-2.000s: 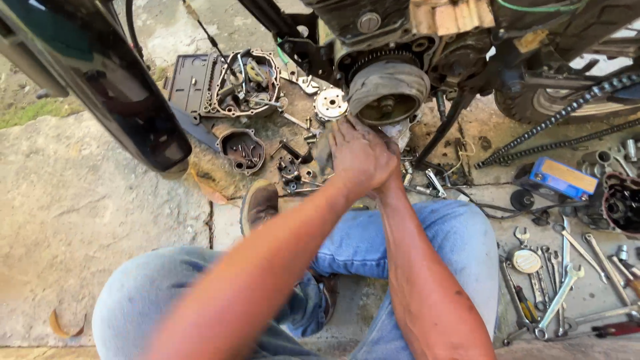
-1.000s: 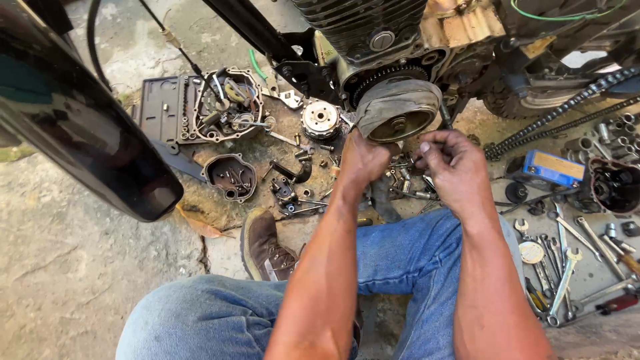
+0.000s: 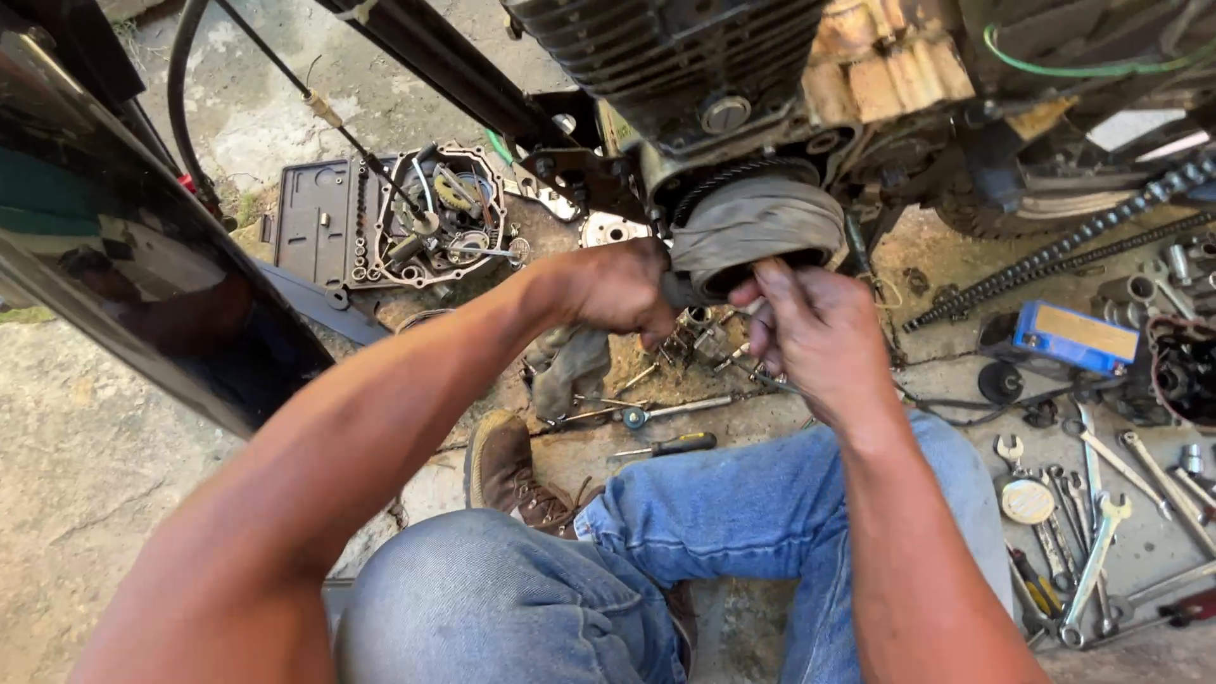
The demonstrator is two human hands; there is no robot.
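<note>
A round rotor or flywheel at the side of the motorcycle engine [image 3: 684, 71] has a grey cloth [image 3: 755, 223] wrapped around its rim. At the cloth's left end my left hand [image 3: 622, 290] is closed on the gathered fabric, with cloth hanging below the fist. My right hand [image 3: 822, 328] is at the lower front edge of the wrapped part, thumb and finger against it; whether it pinches anything is hidden. Behind the wrapped part shows a toothed ring or chain [image 3: 736, 180]. A metal disc-shaped part [image 3: 613, 230] lies left of it on the ground.
An open engine cover [image 3: 442, 214] filled with parts rests beside a black tool case [image 3: 312, 223]. A ratchet [image 3: 679, 408] and a screwdriver [image 3: 670, 446] lie near the brown boot [image 3: 513, 475]. Wrenches [image 3: 1097, 560], a blue battery [image 3: 1076, 334] and a drive chain [image 3: 1064, 247] are on the right.
My right hand has moved from the right of the wrapped part to its lower front edge. My left hand has shifted from beneath it to its left side. The view has moved closer.
</note>
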